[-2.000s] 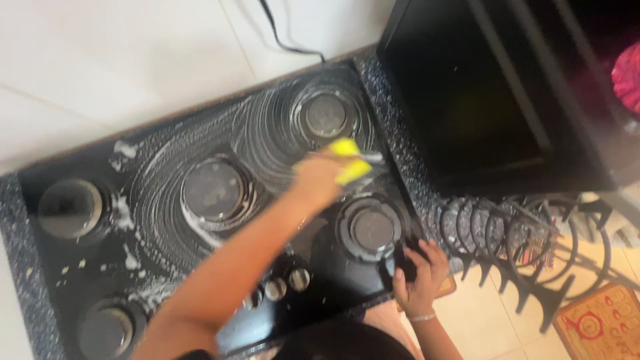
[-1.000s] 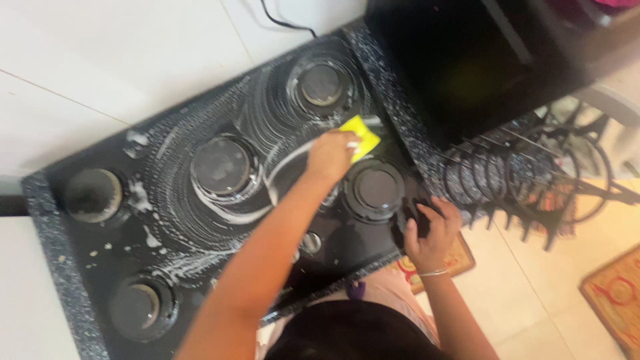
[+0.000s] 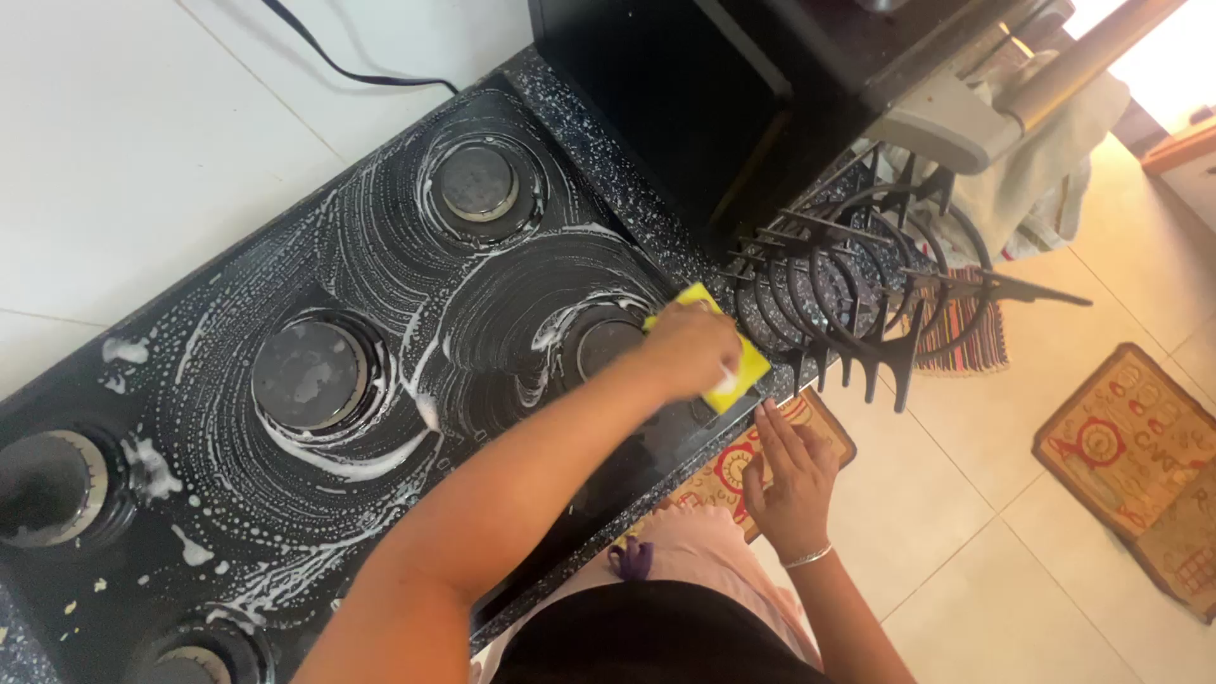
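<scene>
My left hand (image 3: 692, 351) presses a yellow sponge cloth (image 3: 746, 366) onto the glass top of a black gas hob (image 3: 503, 313), at its right edge beside a burner (image 3: 608, 351) that my forearm partly hides. White suds lie in curved streaks over the hob and around the other burners (image 3: 311, 373), (image 3: 475, 180), (image 3: 52, 489). My right hand (image 3: 793, 475), with a bracelet at the wrist, holds nothing; its fingertips are at the counter's front edge, just below the cloth.
Black pan supports (image 3: 836, 285) stand in a row on the speckled counter (image 3: 617, 152), right of the cloth. A black appliance (image 3: 684, 95) stands behind them. A black cable (image 3: 380, 78) runs along the white tiles. Patterned mats (image 3: 1121, 465) lie on the floor.
My left hand has moved the yellow cloth from behind the right-front burner to the hob's right edge, nearer my right hand. More suds show around that burner.
</scene>
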